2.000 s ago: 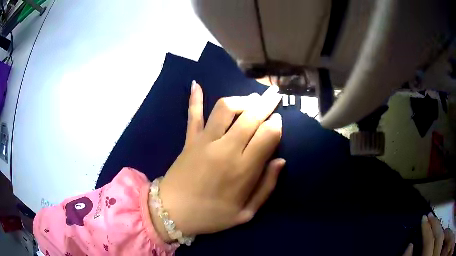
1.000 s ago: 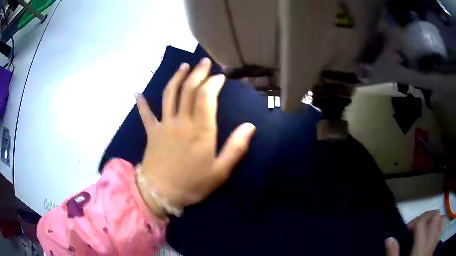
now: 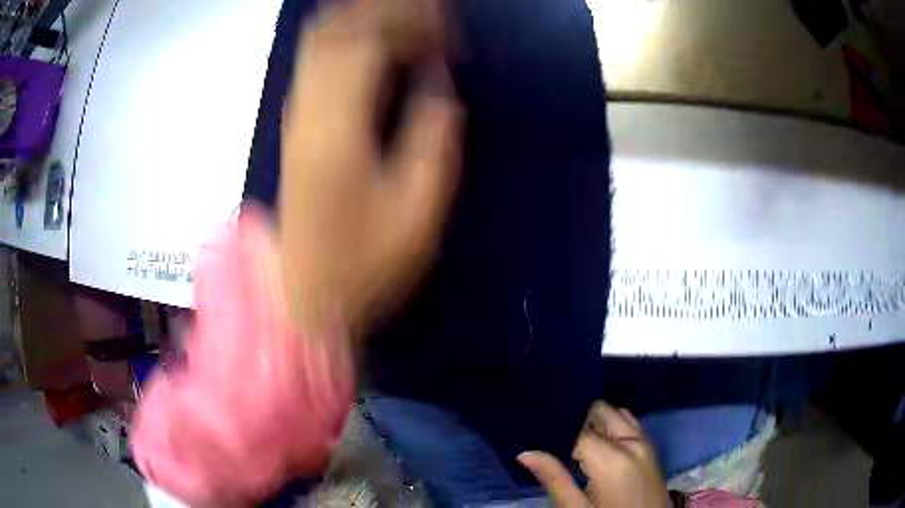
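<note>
A long dark navy fabric piece [image 3: 531, 198] runs from the top edge of the view over the table edge towards the lap. A fine pale thread or mark [image 3: 528, 319] shows on it. My left hand [image 3: 362, 169], in a pink sleeve, is strongly blurred over the fabric's upper left part. Its fingertips are unclear near the top edge, so its grip cannot be told. My right hand [image 3: 607, 458] is low at the fabric's lower right edge, below the table edge. Its fingers are curled at the cloth, with the thumb to the left. The machine head is out of view.
The white table [image 3: 734, 218] has printed ruler marks along its front edge. The pale machine bed [image 3: 714, 60] at upper right carries navy and red scraps [image 3: 865, 84]. A purple device [image 3: 38, 107] stands far left. Boxes and clutter [image 3: 74, 342] are below left; blue-clad legs [image 3: 427, 446] are below.
The view has swung down, and the machine head has left it. The fabric now hangs over the table's front edge. My left hand is blurred with motion; my right hand shows nearer the middle.
</note>
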